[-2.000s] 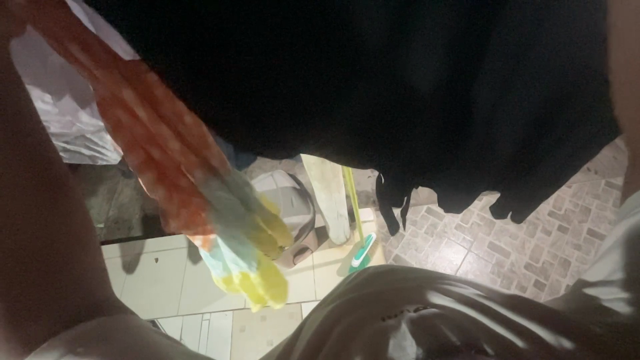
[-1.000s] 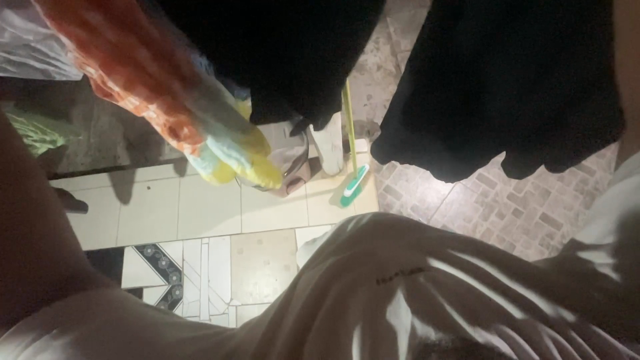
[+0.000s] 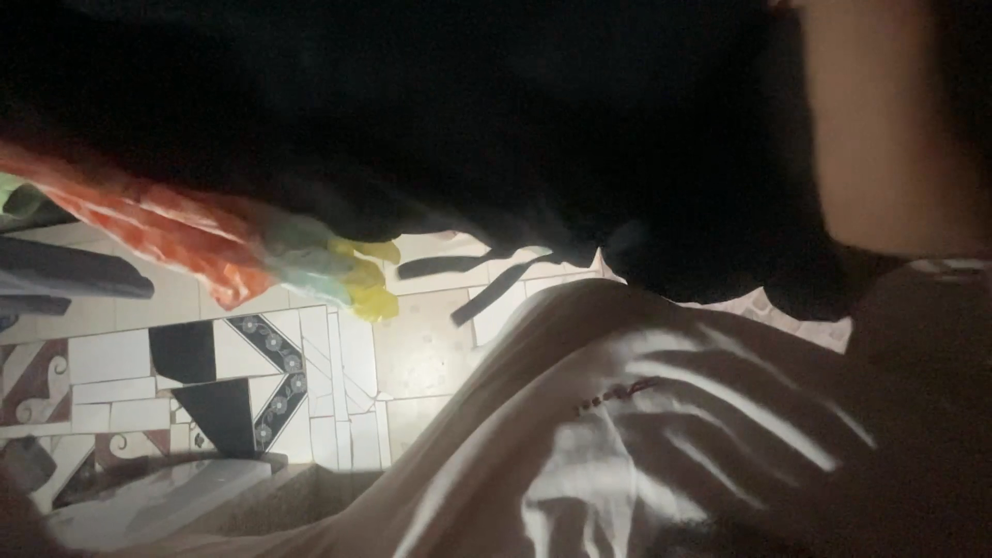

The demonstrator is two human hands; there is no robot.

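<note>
A large black cloth (image 3: 480, 139) fills the top of the head view, with two dark straps (image 3: 488, 291) dangling from its lower edge. Left of centre hangs an orange, pale green and yellow cloth (image 3: 240, 240), partly behind the black one. At the upper right a bare forearm (image 3: 891, 132) shows beside the black cloth. Neither of my hands can be made out, so what they hold is hidden.
My white shirt (image 3: 620, 364), bearing some writing, takes up the lower right. Patchwork floor tiles (image 3: 186, 372) lie below at the left. A grey hanging cloth (image 3: 70, 271) is at the left edge, and a pale ledge (image 3: 178, 492) stands at the lower left.
The black cloth has spread across the upper view, and its straps now show. The view has shifted, so the green brush and grey object seen earlier are out of sight.
</note>
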